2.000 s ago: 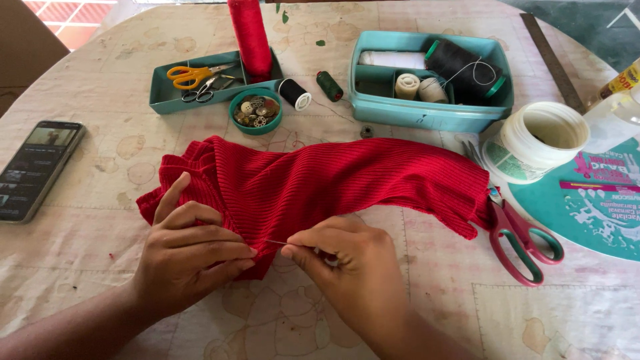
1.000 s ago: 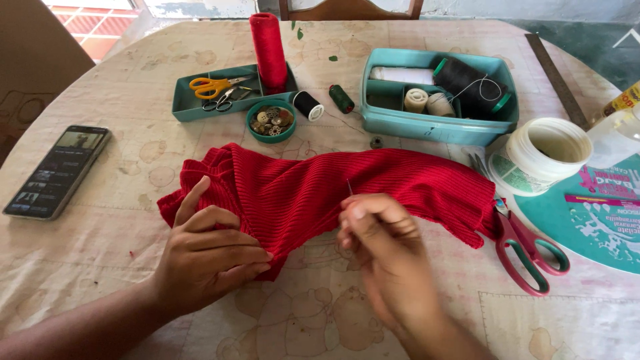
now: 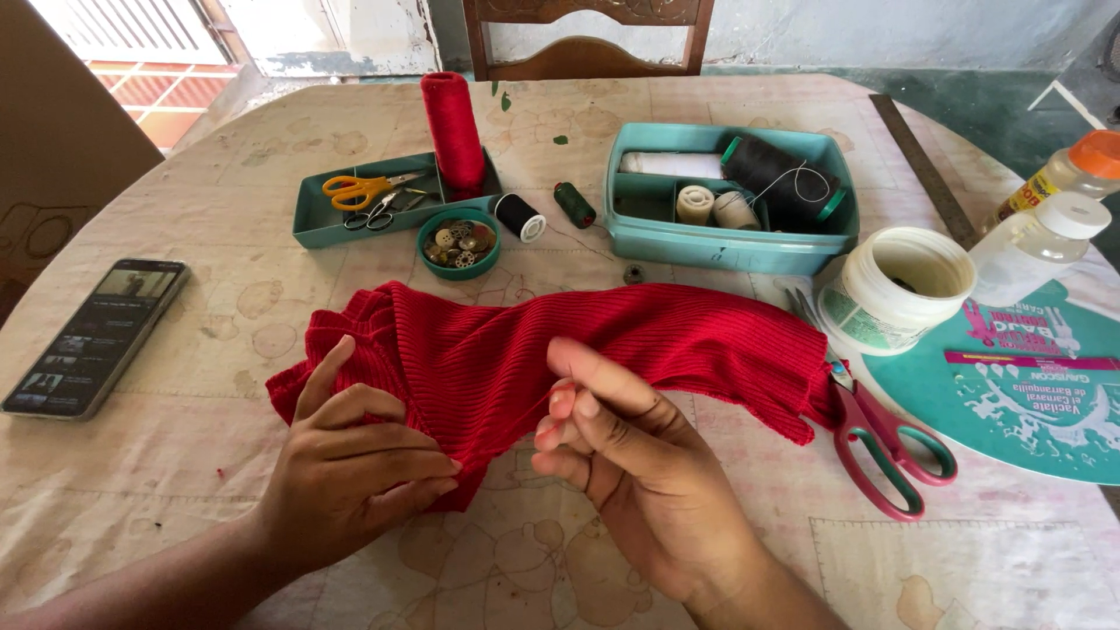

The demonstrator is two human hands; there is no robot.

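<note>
A red ribbed knit cloth [image 3: 560,341] lies bunched across the table. My left hand [image 3: 359,464] holds its lower left edge between thumb and fingers. To the right, my right hand [image 3: 630,455] is raised above the cloth, palm partly turned up, with red thread [image 3: 525,404] pinched in its fingers and running down to the cloth near my left fingertips. A needle cannot be made out in this view. Scissors with red and green handles [image 3: 884,446] lie at the cloth's right end, their blades partly behind a white plastic jar [image 3: 910,289].
Behind the cloth are a teal tray [image 3: 328,229] with orange-handled scissors [image 3: 354,188], a red thread cone [image 3: 453,131], a button dish [image 3: 459,243], thread spools and a teal sewing box [image 3: 726,249]. A phone [image 3: 96,337] lies left; bottles and a metal ruler [image 3: 923,166] are right.
My right hand has moved from beside my left fingertips, where it held a needle at the cloth, and has turned palm up. My left hand keeps hold of the cloth. The view has tilted up somewhat.
</note>
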